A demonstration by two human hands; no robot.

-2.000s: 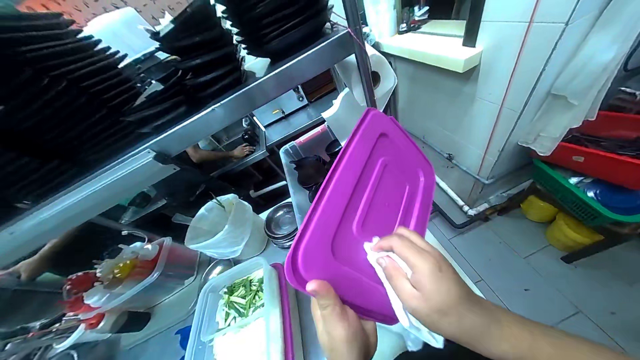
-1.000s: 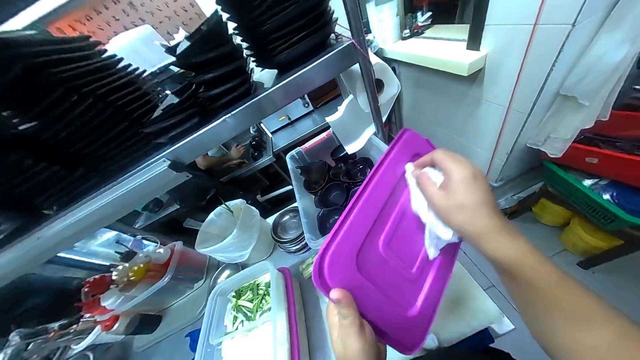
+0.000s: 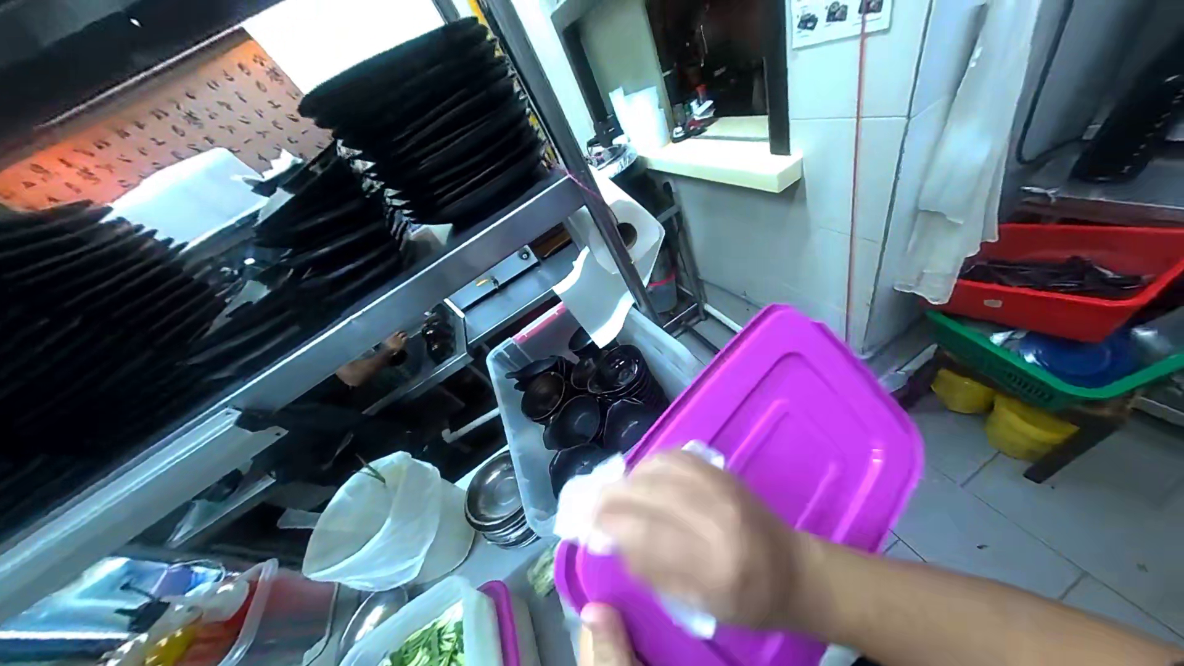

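Note:
A magenta plastic lid is tilted up at the centre right. My left hand grips its lower left edge, with mostly the thumb showing at the bottom of the view. Blurred by motion, my right hand presses a crumpled white paper towel against the lid's left part. Below and left of the lid stands a clear plastic container with chopped green vegetables. Behind the lid, a translucent bin holds several small black bowls.
Stacked black plates fill a metal shelf at the upper left. A paper towel roll hangs by its post. Metal bowls and a bag-lined tub stand at the lower left. Red and green baskets are at the right.
My right hand with the paper towel has moved from the lid's upper right part to its lower left part. My left hand still holds the lid's lower edge.

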